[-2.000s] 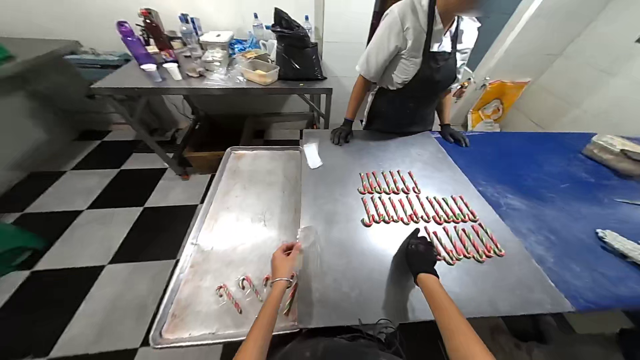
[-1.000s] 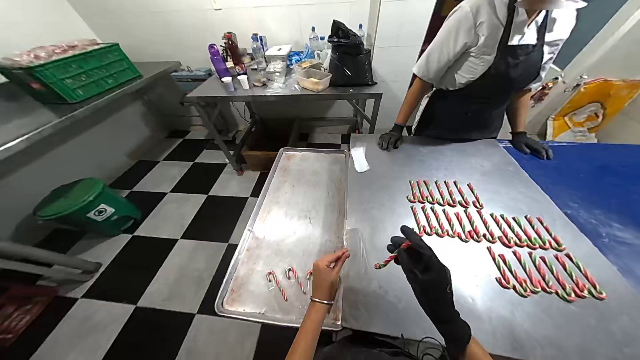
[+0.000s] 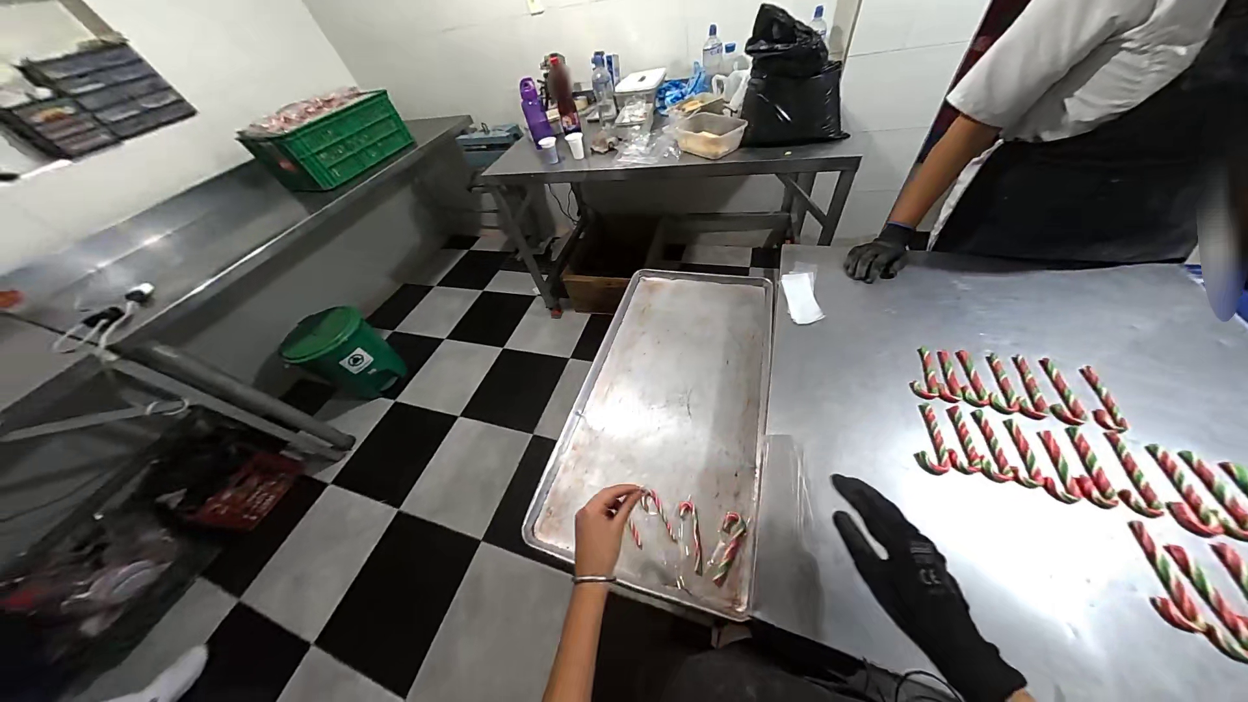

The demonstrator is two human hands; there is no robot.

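Observation:
My bare left hand [image 3: 606, 526] reaches over the near end of a metal baking tray [image 3: 682, 370], its fingertips pinched on a wrapped candy cane [image 3: 657, 511]. Other candy canes [image 3: 694, 534] in clear wrap lie just right of it. To the right, my black-gloved right hand [image 3: 902, 570] is over the steel table with its fingers apart, holding nothing. A stack of clear plastic bags [image 3: 785, 483] lies between the tray and that hand. Beyond, unwrapped red, green and white candy canes [image 3: 1014, 453] lie in rows on the steel table [image 3: 848, 380].
A co-worker's gloved hand [image 3: 877, 255] rests at the table's far edge, near a white paper strip [image 3: 801, 297]. Behind stands a side table [image 3: 673, 168] with bottles and containers. A green bin [image 3: 343, 351] stands on the checkered floor; a green crate [image 3: 336, 141] sits on the left counter.
My right hand held an unwrapped candy cane a second ago and is now empty. My left hand has moved from the bags onto the candy canes in the tray. The view has swung left.

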